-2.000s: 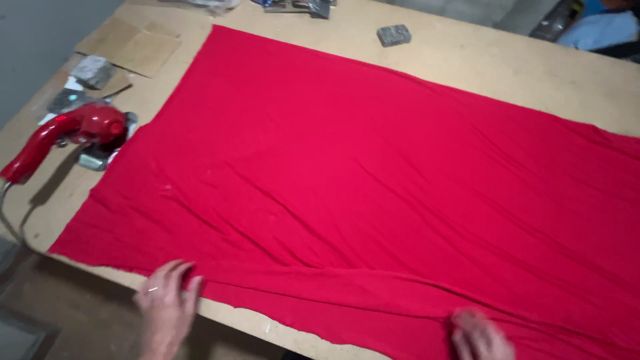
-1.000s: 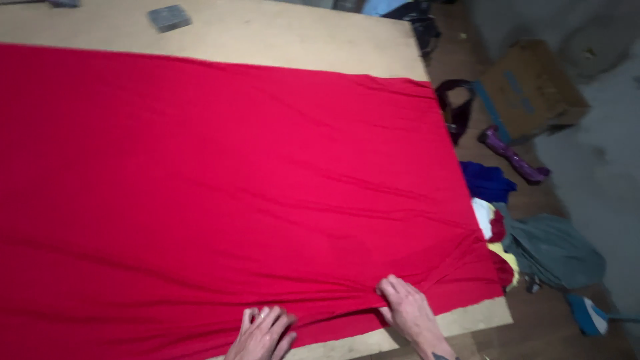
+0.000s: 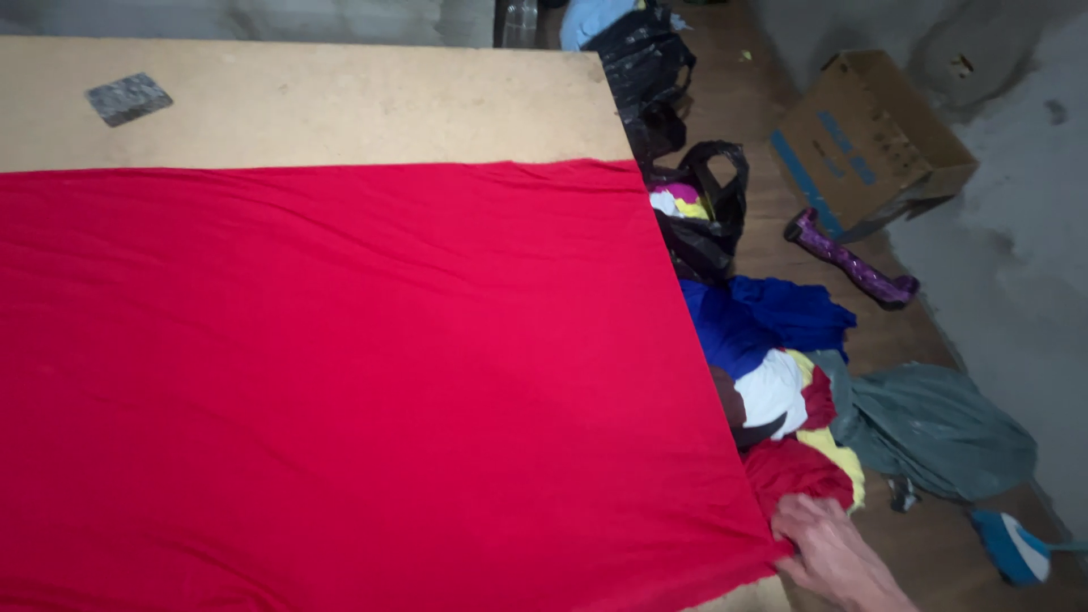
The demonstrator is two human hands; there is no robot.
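A wide piece of red fabric [image 3: 442, 357] lies spread over the wooden table [image 3: 382, 106], with soft wrinkles across it. Its right edge runs along the table's right edge. My right hand [image 3: 820, 540] pinches the fabric's near right corner between thumb and fingers, at the table's near right corner; the hand is slightly blurred. My left hand is out of the view.
A grey stone-like block [image 3: 129, 99] lies on the table's far part. On the floor at the right are black plastic bags [image 3: 710, 229], heaped coloured cloths [image 3: 773, 391], a grey-green cloth [image 3: 943, 425], a cardboard box [image 3: 867, 144], a purple object [image 3: 850, 259] and a blue-and-white object [image 3: 1011, 546].
My right hand has moved right along the near edge to the fabric's corner. My left hand has left the view. The wrinkles near the right end have lessened. The view has swung right.
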